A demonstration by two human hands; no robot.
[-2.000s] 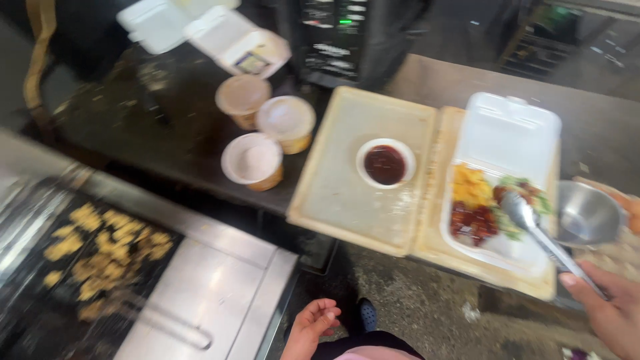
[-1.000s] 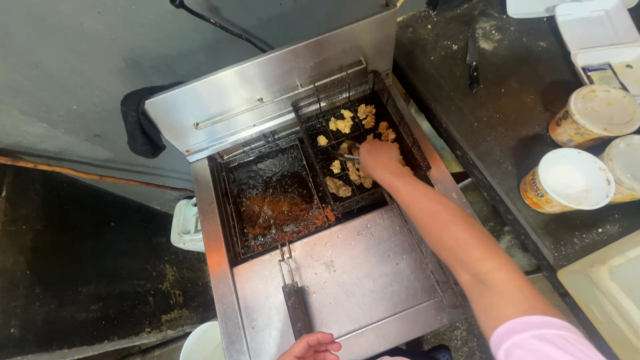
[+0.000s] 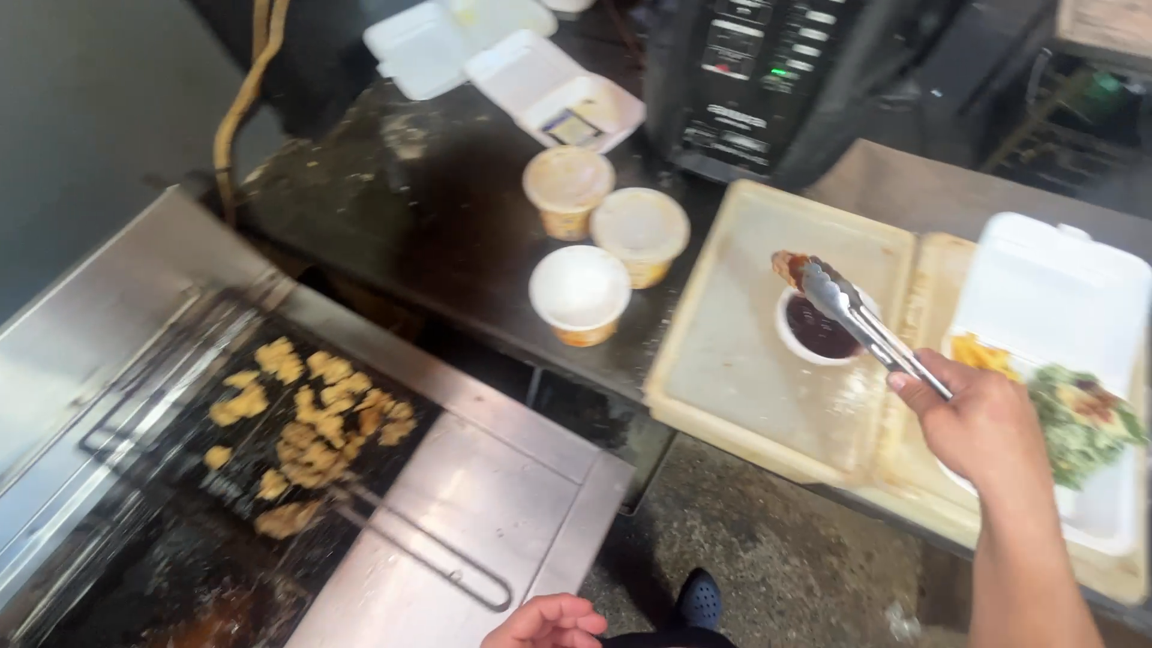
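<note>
My right hand (image 3: 976, 423) grips metal tongs (image 3: 868, 328), whose tips hold a browned, sauce-coated food piece (image 3: 790, 268). Beneath the tongs, a white bowl of dark red sauce (image 3: 814, 333) rests on a cream tray (image 3: 765, 405). Beside my right forearm, a white foam takeout box (image 3: 1062, 279) lies open with yellow food pieces (image 3: 985, 354) and shredded green salad (image 3: 1075, 423); my hand and arm hide part of it. My left hand (image 3: 547, 623), fingers curled and seemingly holding nothing, is at the bottom edge, near the fryer's steel ledge (image 3: 450, 531).
Battered pieces (image 3: 315, 432) lie in a wire fryer basket (image 3: 423, 549) at left. Three round tubs (image 3: 580, 292) stand on the dark counter (image 3: 432, 234), with open foam boxes (image 3: 558, 90) behind them. A black appliance with a panel (image 3: 738, 81) is beyond the tray.
One second ago my right hand was over the fryer basket; now it is above the sauce bowl with the tongs. The view has swung right.
</note>
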